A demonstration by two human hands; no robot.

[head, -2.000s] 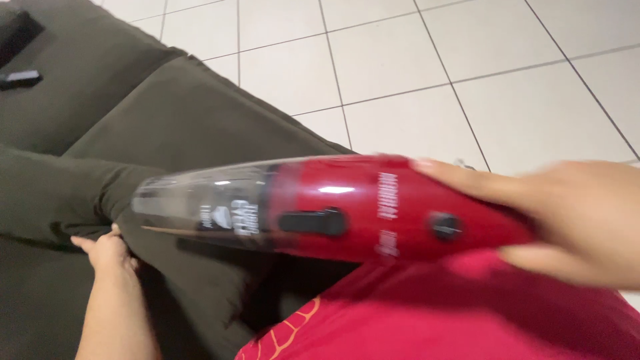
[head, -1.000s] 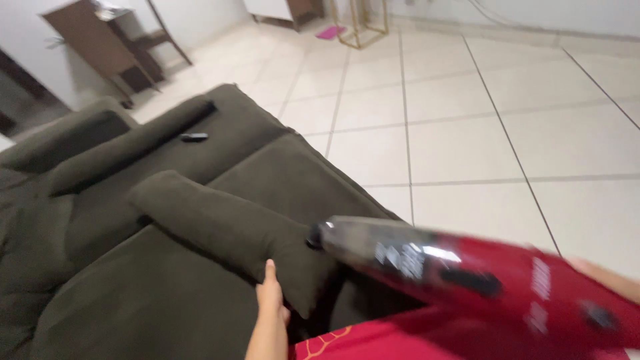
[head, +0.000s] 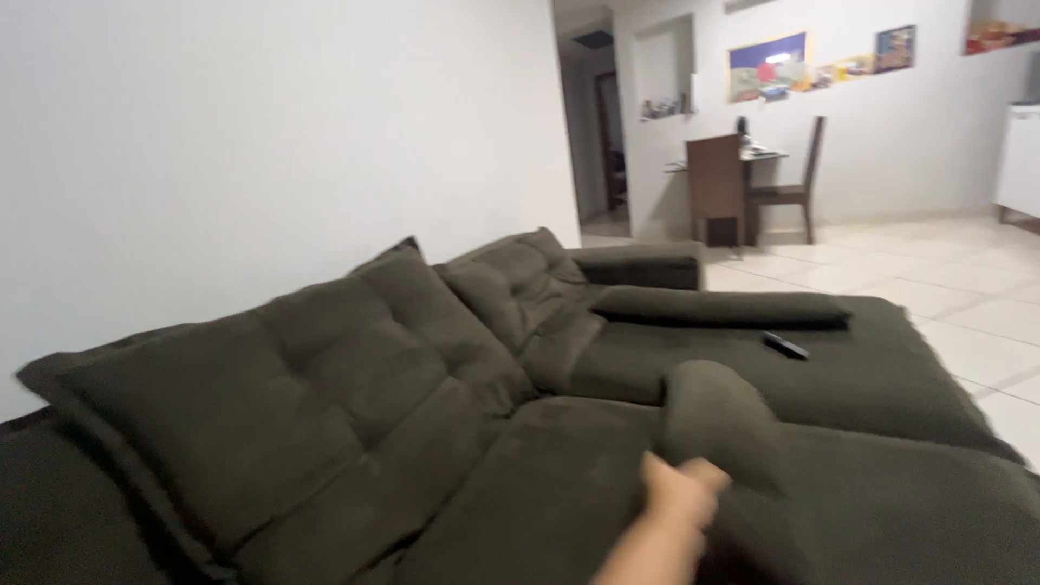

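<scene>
My left hand (head: 682, 491), blurred, reaches in from the bottom of the head view and grips the near end of a dark bolster cushion (head: 715, 406). The bolster lies across the seat of a dark olive fabric sofa (head: 561, 479). Tufted back cushions (head: 309, 382) lean along the wall to the left of my hand. A second long bolster (head: 723, 307) rests farther along the seat, with a black remote control (head: 786, 346) on the seat just this side of it. My right hand and the handheld vacuum cleaner are out of view.
A white wall (head: 284, 146) runs behind the sofa. Beyond the sofa's far armrest (head: 642, 264) stand a table (head: 764, 154) and brown chairs (head: 715, 179) on the tiled floor (head: 934, 292). A white cabinet (head: 1020, 162) is at the right edge.
The view has swung up and left toward the sofa back and wall. The red handheld vacuum cleaner and my right hand, seen earlier, have left the view.
</scene>
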